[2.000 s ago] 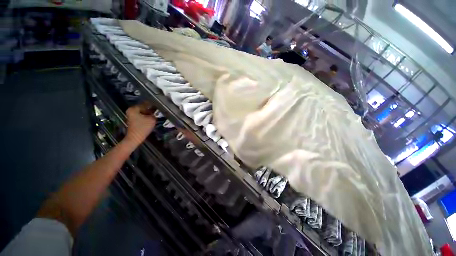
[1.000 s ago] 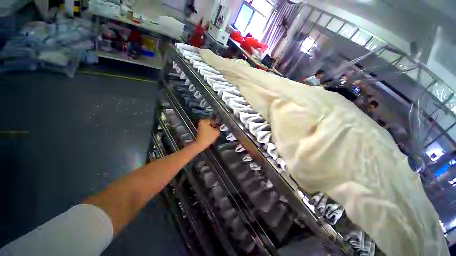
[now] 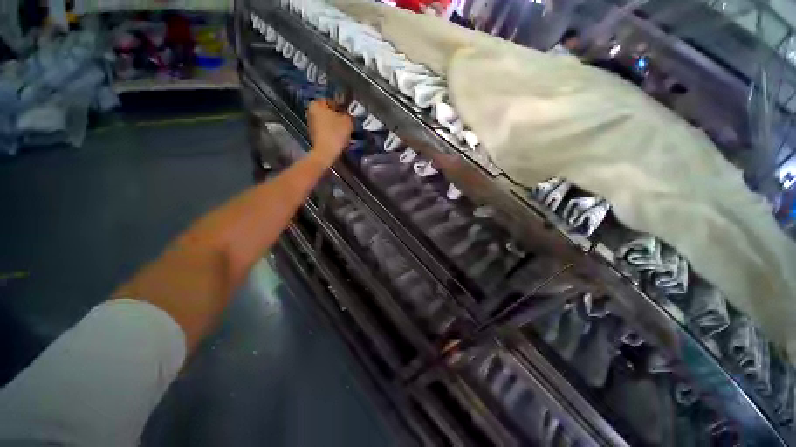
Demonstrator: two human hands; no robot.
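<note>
My left hand (image 3: 331,127) reaches in from the lower left and is closed at the side of the long rack trolley (image 3: 497,194), just below its top rail. The exact bar under the fingers is hidden. White cloth folds (image 3: 397,72) line the top tier. Darker grey and blue folds (image 3: 419,205) fill the lower tiers, some with white loops. A cream cover cloth (image 3: 602,127) drapes over the top. My right hand is not in view.
Grey floor (image 3: 131,192) with yellow line marks lies left of the rack. Pale blue bundles (image 3: 57,96) are heaped at the upper left, beside a shelf (image 3: 174,85) of coloured items. A blurred person (image 3: 569,40) is beyond the rack.
The view has turned left and then tilted lower, showing more of the rack's near side and lower tiers. My left hand stays closed at about the same spot on the rack.
</note>
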